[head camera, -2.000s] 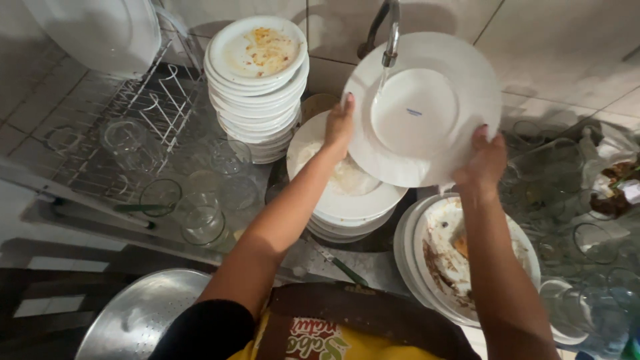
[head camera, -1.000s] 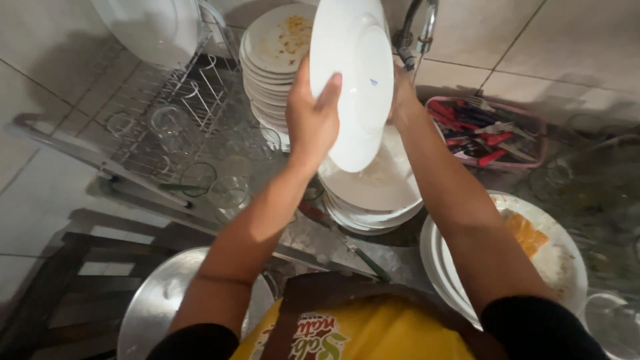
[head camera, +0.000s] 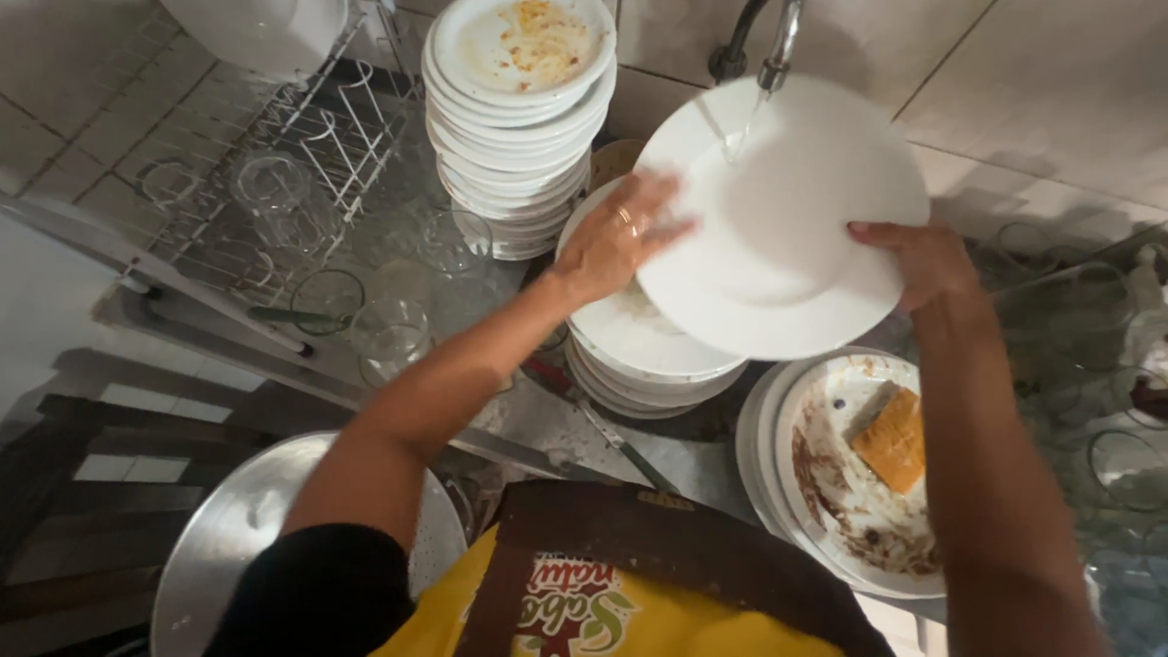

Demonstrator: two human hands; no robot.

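Under the running faucet (head camera: pixel 776 68) a white plate (head camera: pixel 776 228) is held up, tilted, with water falling on its face. My right hand (head camera: pixel 931 260) grips its right rim, thumb on top. At the plate's left edge is my left hand (head camera: pixel 630 233), blurred, fingers spread over the rim; whether it touches is unclear. Below the held plate sits a stack of white plates (head camera: pixel 639 351). Right of that, an orange sponge (head camera: pixel 894 441) lies on a food-smeared plate (head camera: pixel 821 493) topping another stack. A tall stack of small plates (head camera: pixel 520 137) stands behind my left hand, food residue on top.
At left stands a wire dish rack (head camera: pixel 338 155) with a large white dish. Glasses (head camera: pixel 388 333) crowd beside it, more at far right. A knife (head camera: pixel 630 452) lies on the counter's front edge. A round metal pan (head camera: pixel 246 520) is below left. A tiled wall rises behind.
The plate, upright between both hands one second ago, is now flatter under the water with its inner face showing. My left hand has loosened from its grip on the plate.
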